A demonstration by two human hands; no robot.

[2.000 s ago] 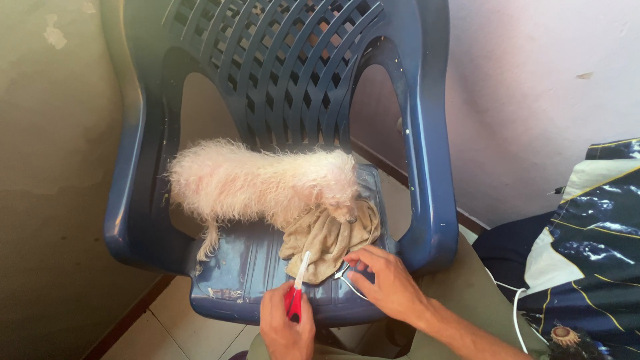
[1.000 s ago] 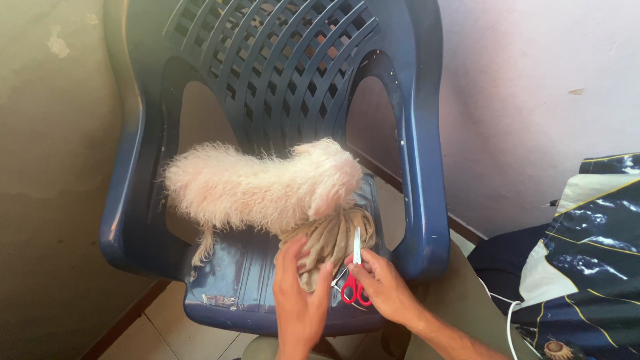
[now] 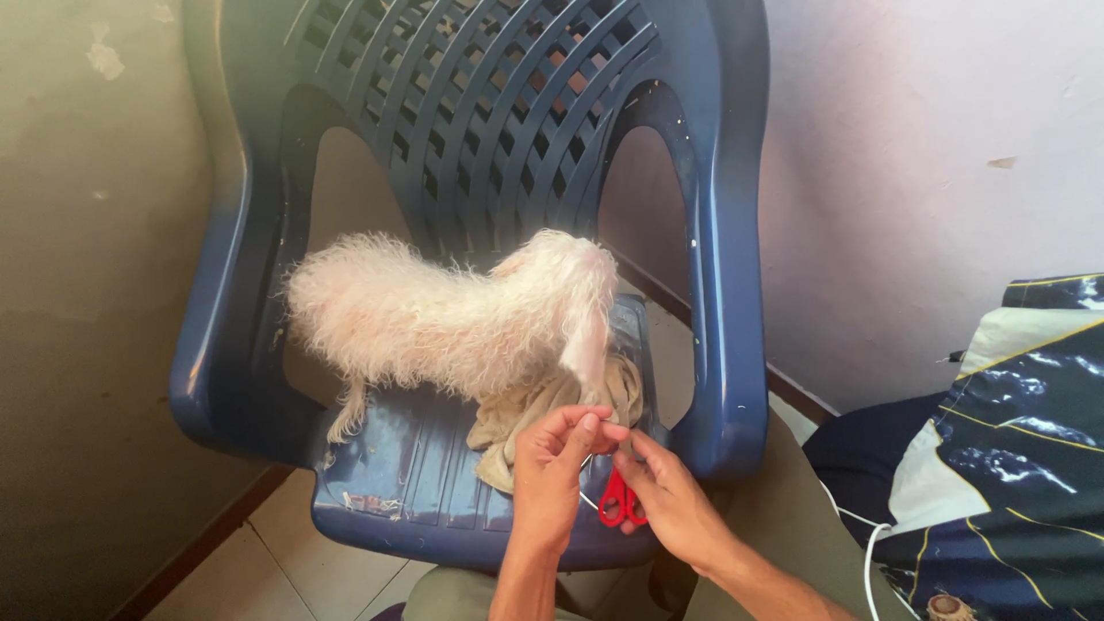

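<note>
A small dog with wet-looking white curly fur [image 3: 414, 319] stands on the seat of a blue plastic chair [image 3: 405, 483], its head low at the right. A crumpled beige cloth [image 3: 517, 414] lies under its front part. My left hand [image 3: 552, 466] has its thumb and fingertips pinched together just below the dog's muzzle; whether a bit of fur or anything else is between them cannot be told. Red-handled scissors [image 3: 617, 500] are in my right hand [image 3: 668, 492], their blades mostly hidden. A white cord [image 3: 590, 500] passes near both hands.
The chair's armrests [image 3: 729, 345] rise on both sides. Dark patterned fabric [image 3: 1026, 448] is at the right, with a white cable [image 3: 871, 552] in front of it. Walls stand behind the chair, and tiled floor [image 3: 259, 569] shows at the lower left.
The scissors were in my left hand two seconds ago and are now in my right. My left hand, spread apart a second ago, has moved right, beside my right hand. The dog's head has turned.
</note>
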